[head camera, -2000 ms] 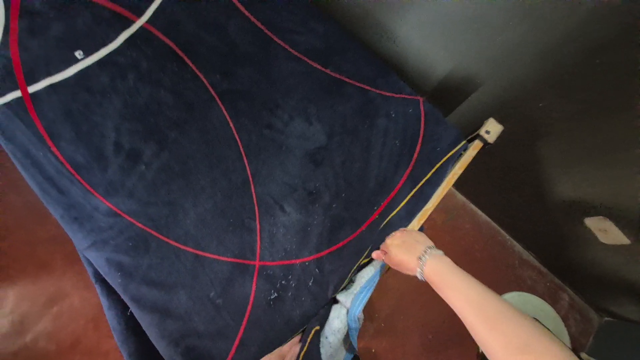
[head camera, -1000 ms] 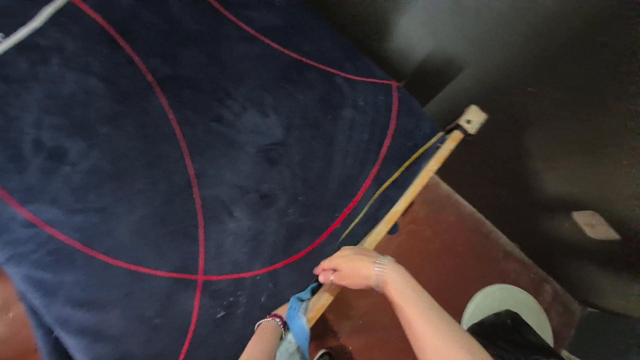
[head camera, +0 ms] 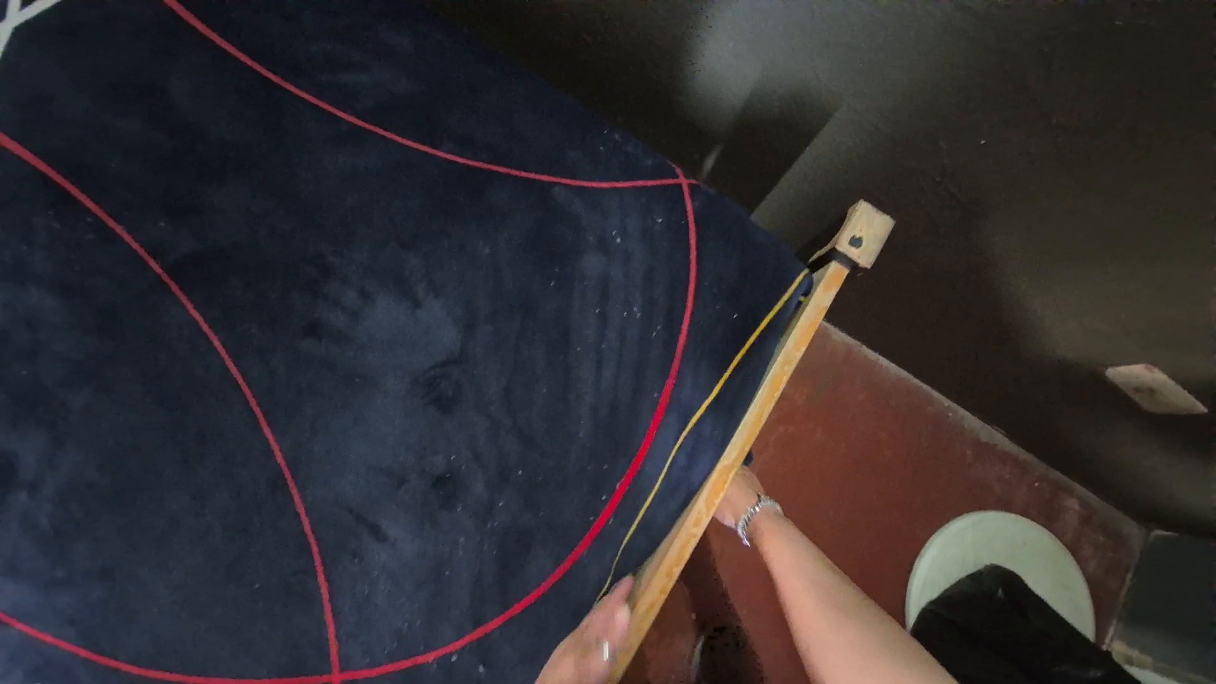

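A dark blue plush cloth (head camera: pixel 427 380) with curved red lines spreads across the left and middle of the view. Along its right edge runs a long wooden bar (head camera: pixel 727 470), slanting up to a wooden block (head camera: pixel 863 235) at its end. A thin yellow cord (head camera: pixel 698 413) lies on the cloth beside the bar. At the bottom my left hand (head camera: pixel 594 641) rests against the near part of the bar; its fingertips are partly out of sight. My right hand (head camera: pixel 736 499), with a bracelet at the wrist, reaches under the bar, its fingers hidden behind it.
On the reddish floor (head camera: pixel 855 427) at the right stands a round pale seat or lid (head camera: pixel 997 551) with black fabric (head camera: pixel 1007 617) on it. A dark wall (head camera: pixel 1026 237) rises behind, with a small pale block (head camera: pixel 1154 388) near the right edge.
My right hand has gone from on top of the bar to beneath it, farther up its length. The light blue cloth strip by my hands is no longer in view.
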